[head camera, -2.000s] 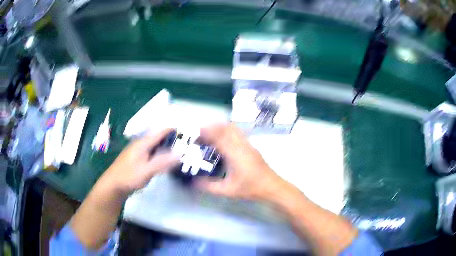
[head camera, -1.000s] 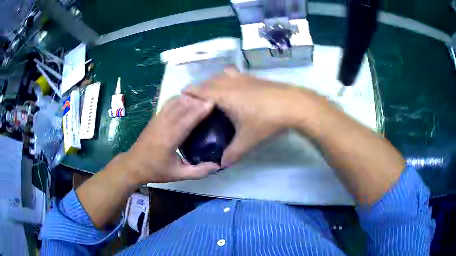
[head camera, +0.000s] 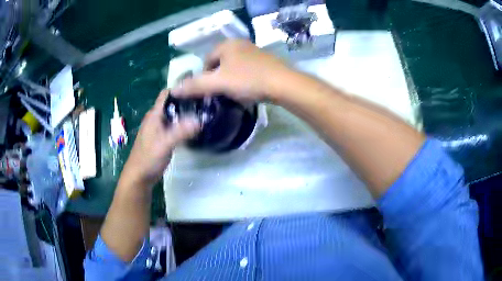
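Observation:
A glossy black camera head (head camera: 234, 127), blurred, is held over the white mat (head camera: 286, 181), with a white rim showing at its right side. My left hand (head camera: 156, 134) grips it from the left, thumb over its near side. My right hand (head camera: 236, 71) lies over its top and far side, fingers pointing left. The fingers hide part of it. Smaller dark parts show between the hands at its left end. Behind my right hand a white bracket arm base (head camera: 212, 32) lies at the mat's back edge.
A pale screw feeder (head camera: 319, 41) stands at the back of the mat. On the left are a small white bottle (head camera: 117, 130), a yellow, white and blue box (head camera: 70, 159) and a long white strip (head camera: 87, 144). Part of a white unit (head camera: 494, 27) shows at the upper right.
The black head was cupped between both palms; now its left end shows smaller parts and my right hand has moved over its far side. The hanging screwdriver has left the picture.

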